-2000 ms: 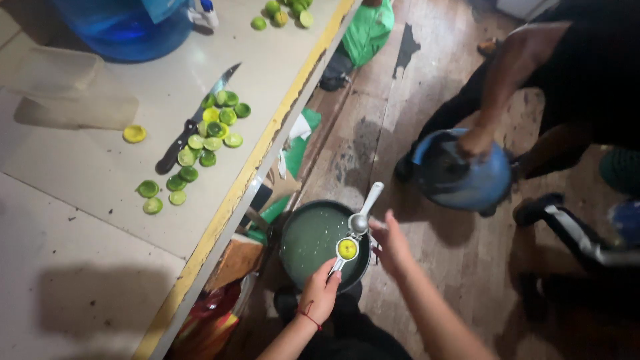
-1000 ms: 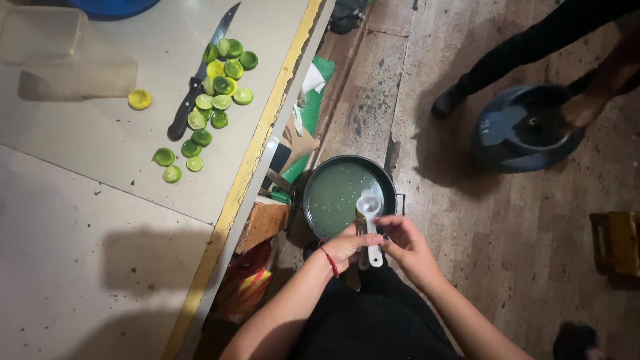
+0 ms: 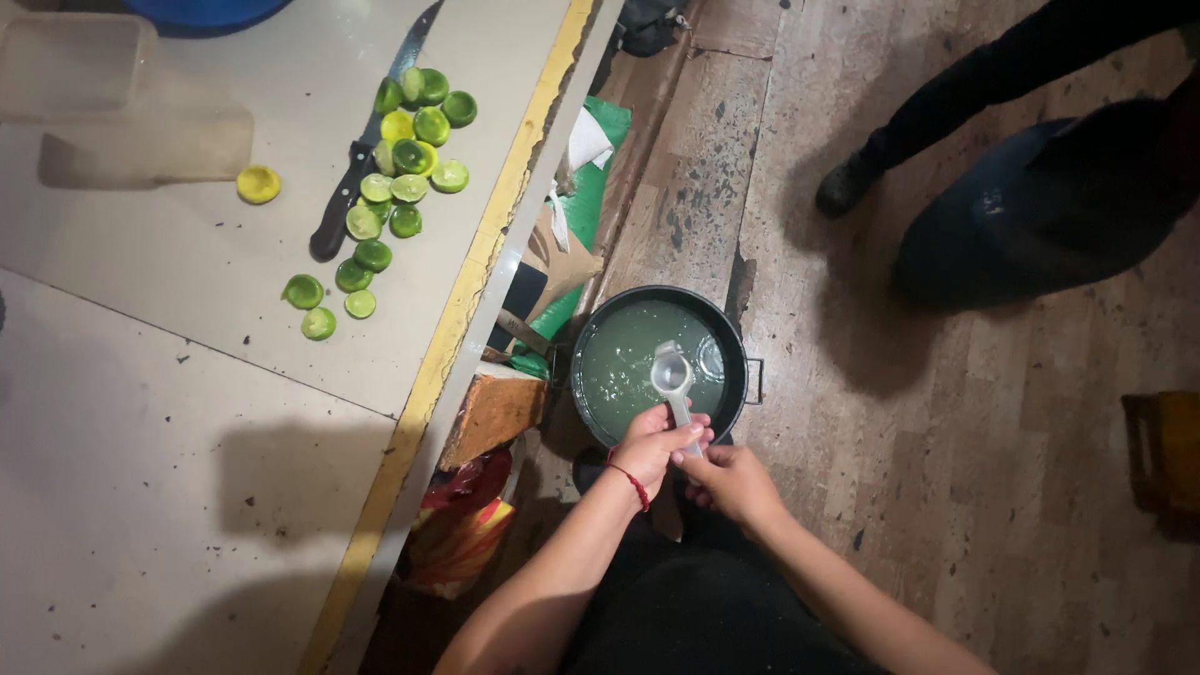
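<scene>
Both of my hands grip the handles of a metal citrus squeezer [image 3: 672, 373], which is closed over a dark pot [image 3: 747, 380] of cloudy greenish liquid. My left hand [image 3: 656, 444], with a red bracelet at the wrist, wraps the handles from the left. My right hand [image 3: 736, 483] holds their lower end from the right. Whether a lime half sits inside the squeezer is hidden. On the counter at left lie several cut lime halves [image 3: 409, 188] beside a knife with a black handle [image 3: 343, 202]. A yellow half [image 3: 258, 185] lies apart from them.
A translucent plastic container [image 3: 80, 66] and a blue vessel [image 3: 211, 13] stand on the counter [image 3: 159, 394]. Its yellow edge runs left of the pot. Bags and a brick-like block [image 3: 495, 419] sit below it. At right are a person's leg [image 3: 966, 89] and a blue tub [image 3: 984, 225].
The squeezer was open with a yellow-green half in it two seconds ago; now it is closed. My right hand has come from beside it onto the handles. The view has shifted.
</scene>
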